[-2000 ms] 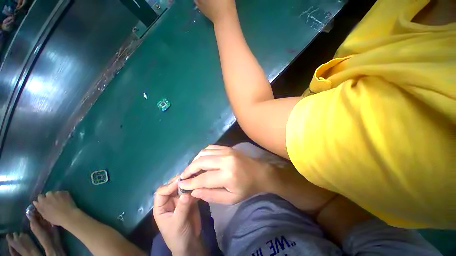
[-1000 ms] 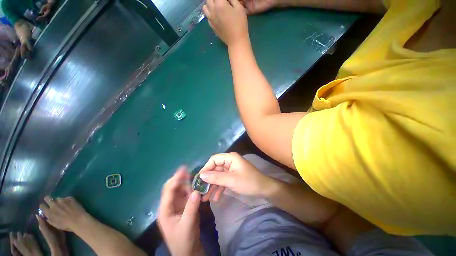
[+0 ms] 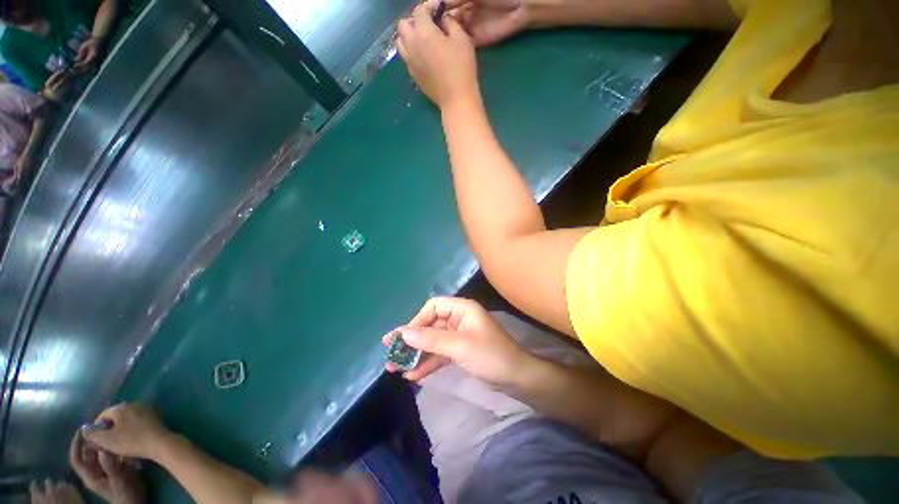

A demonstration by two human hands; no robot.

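Observation:
My right hand is at lower centre, just off the bench edge. It pinches a part-assembled unit with a green board face and a pale rim, between thumb and fingers. My left hand is a blur cut off by the bottom edge; its fingers and anything in it cannot be made out. A loose frame unit with a pale rounded-square outline lies on the green bench at left. A small green circuit board lies farther up the bench, beside a tiny white fleck.
A neighbour in a yellow shirt fills the right side, forearm over the bench and hands at the top. Another person's hands work at lower left. A shiny conveyor and green post stand beyond; more people sit at top left.
My left hand has left the unit and moved down to the bottom edge. My right hand keeps the unit, its board face now showing. The neighbour's hands have come further into view.

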